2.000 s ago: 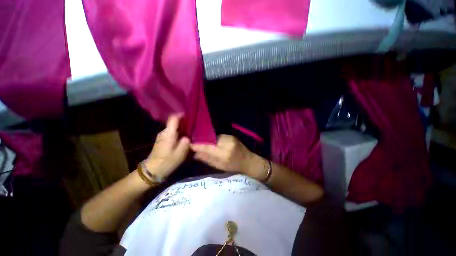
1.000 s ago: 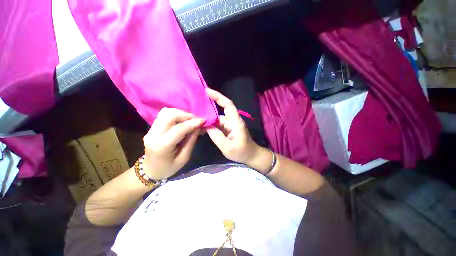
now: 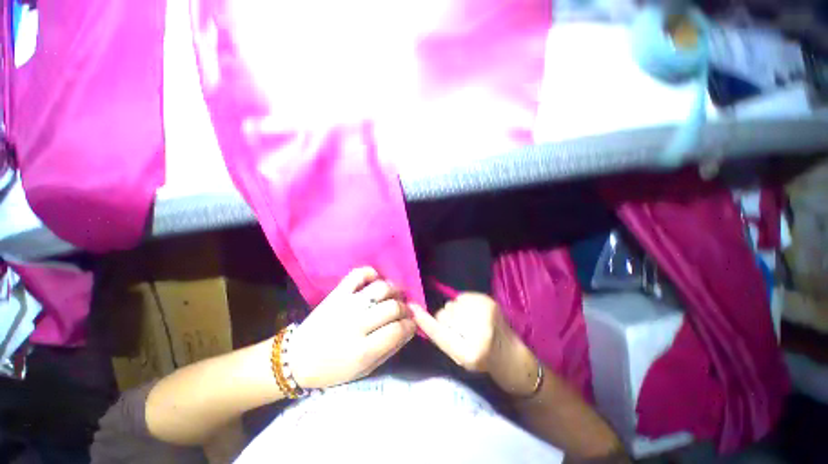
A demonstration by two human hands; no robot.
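A magenta satin-like fabric panel (image 3: 340,195) runs from the white table over its front edge and down towards my lap. My left hand (image 3: 354,335) is curled over the panel's lower end, with fingertips pinching its edge. My right hand (image 3: 468,328) is beside it, thumb and fingers at the panel's lower right corner. The hands nearly meet there. The gripped edge is partly hidden by the fingers. The panel's upper part is washed out by bright glare.
Another magenta panel (image 3: 95,136) hangs over the table edge at left. A grey measuring tape (image 3: 508,172) lines the edge. A pale blue-green tape roll (image 3: 667,41) lies at right. Below are hanging magenta pieces (image 3: 713,308), a white box (image 3: 622,340) and a cardboard box (image 3: 186,317).
The view has tilted up, showing more table and the tape roll. My left hand has turned more palm-down over the panel end. Both hands remain at the same corner.
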